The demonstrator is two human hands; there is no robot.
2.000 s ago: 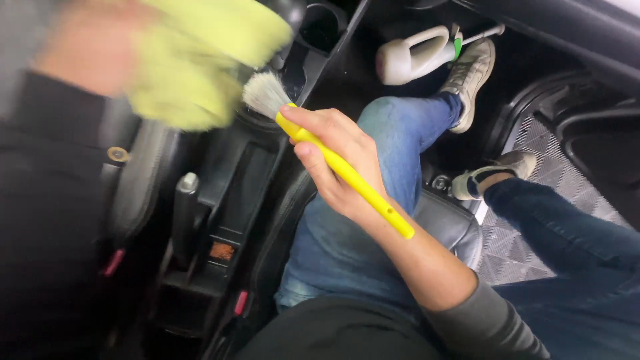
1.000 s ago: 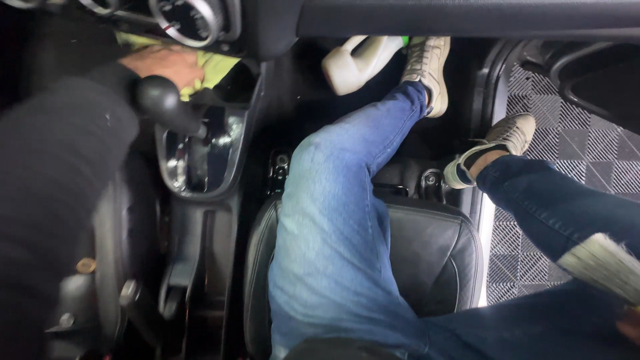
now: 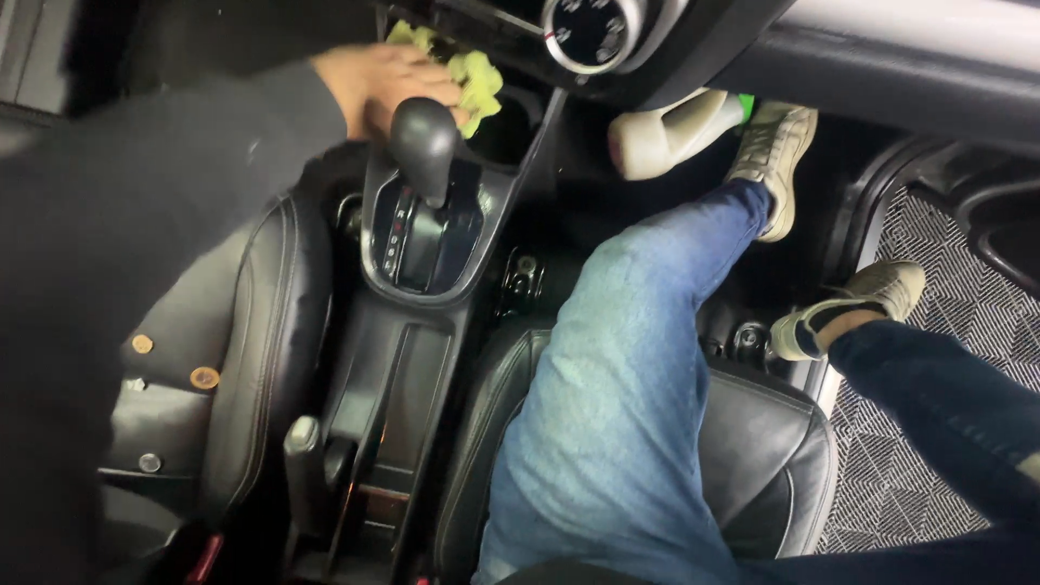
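Observation:
My left hand [image 3: 390, 85] presses a yellow-green cloth [image 3: 479, 85] onto the front of the centre console, just beyond the gear lever knob [image 3: 423, 138]. Part of the cloth is hidden under the fingers, and its right end lies beside a dark cup holder [image 3: 508, 130]. The gear selector panel [image 3: 418, 244] is below the knob. My right hand is out of view, and so is the yellow brush, except perhaps a pale bit at the right edge that I cannot make out.
A handbrake lever [image 3: 305, 479] stands between two black leather seats. Coins [image 3: 204, 378] lie on the left seat [image 3: 268, 349]. A white plastic bottle [image 3: 666, 138] lies in the footwell by my shoe [image 3: 776, 162]. The dashboard dial [image 3: 591, 32] is overhead, and a patterned floor [image 3: 886, 455] shows outside the sill.
My left hand has moved with the cloth to the console front beyond the gear lever. My right hand, earlier holding the yellow brush over the console, has left the view.

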